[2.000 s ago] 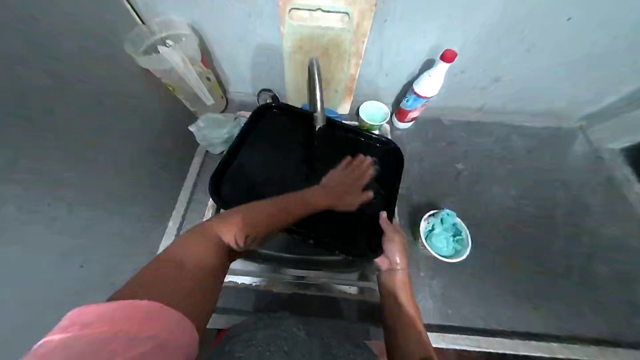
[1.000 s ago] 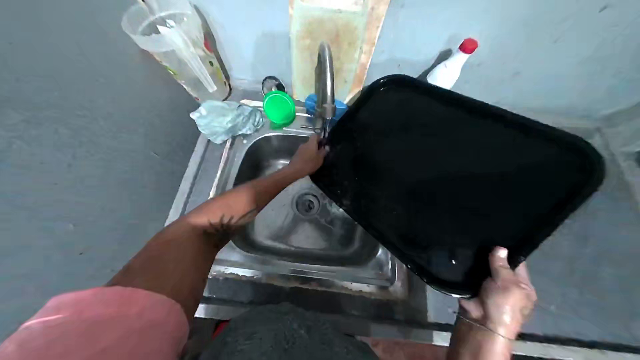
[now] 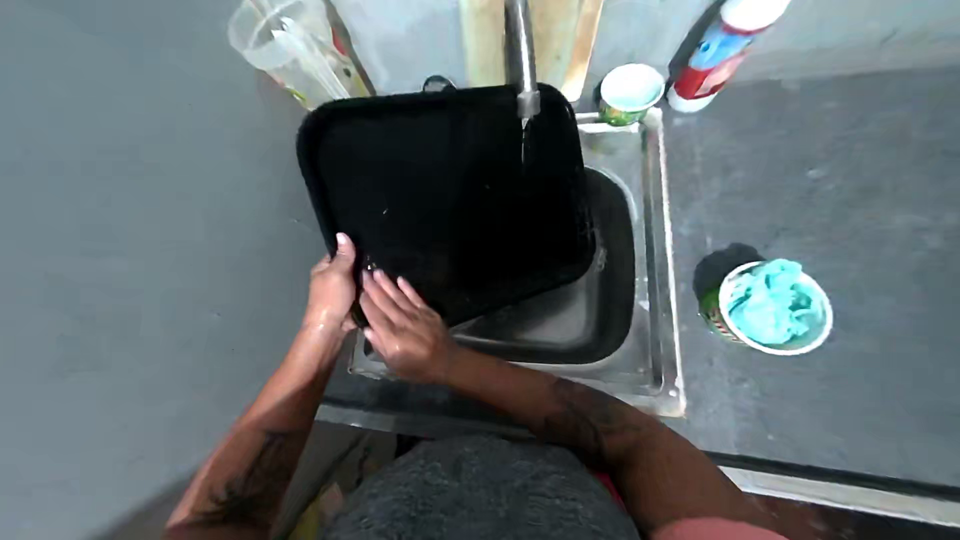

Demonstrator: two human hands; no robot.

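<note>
A black rectangular tray is tilted over the steel sink, below the faucet, from which water runs onto it. My left hand grips the tray's lower left edge, its thumb on the upper face and its other fingers mostly hidden. My right hand lies with its fingers spread on the tray's face near that same corner, just right of my left hand. Both hands look wet.
Behind the sink stand a clear plastic pitcher, a small tub and a red-and-white bottle. A cup with turquoise material stands on the right counter. A board leans on the wall.
The tray has moved left from the right of the sink to under the faucet. My left hand has moved from beside the faucet to the tray's lower left; my right hand has moved left too.
</note>
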